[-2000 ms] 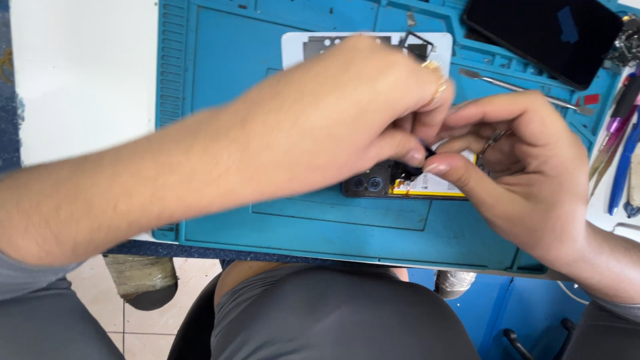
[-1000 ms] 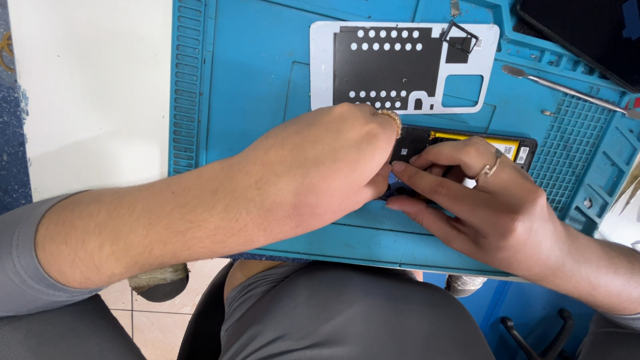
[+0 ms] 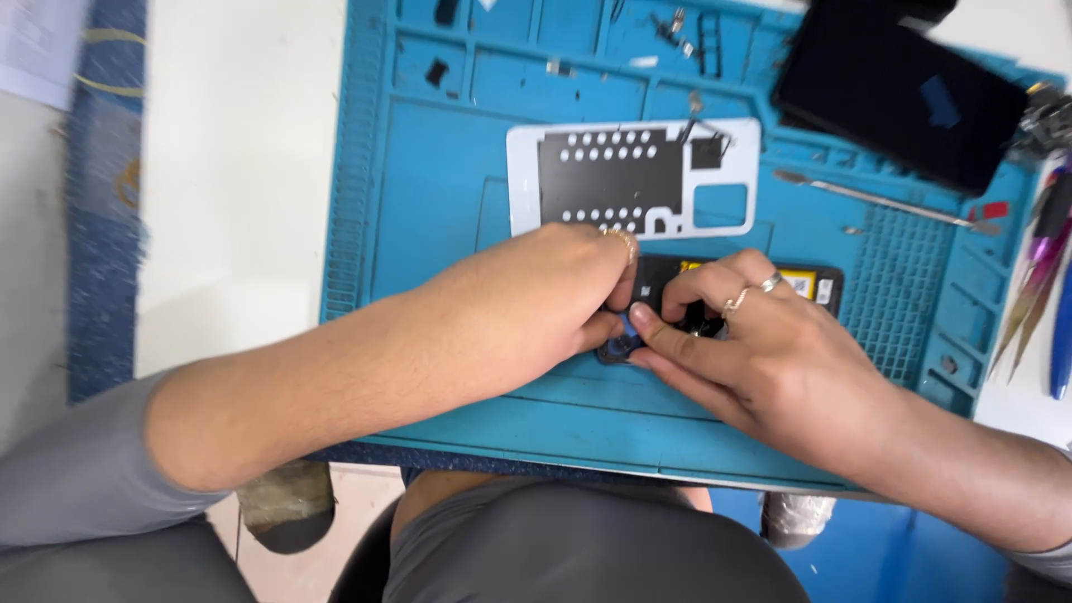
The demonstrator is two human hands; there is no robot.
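Observation:
An opened smartphone (image 3: 829,276) with a yellow-edged battery (image 3: 797,283) lies on a blue repair mat. My left hand (image 3: 578,293) reaches across to its left end, thumb and curled fingers touching the camera area, where a bluish part (image 3: 623,337) shows. My right hand (image 3: 737,335) rests over the phone's middle; its thumb and fingers press on the same end and edge. Both hands' fingertips nearly meet there. Whether either one grips a small part cannot be told. Just above lies a pale phone back cover (image 3: 517,180) with a black inner sheet, a small dark frame on its right part.
A black phone screen (image 3: 896,100) lies at the upper right of the blue silicone mat (image 3: 435,218). Below it is a metal spudger (image 3: 879,201). Small parts sit in the mat's top compartments. Tweezers (image 3: 1038,260) and a blue tool (image 3: 1061,335) are at the right edge.
My right hand has gone from holding a dark piece above the phone with my left fingers to lying palm-down over it. Fingers of both hands are now at the phone's camera end. The view has shifted.

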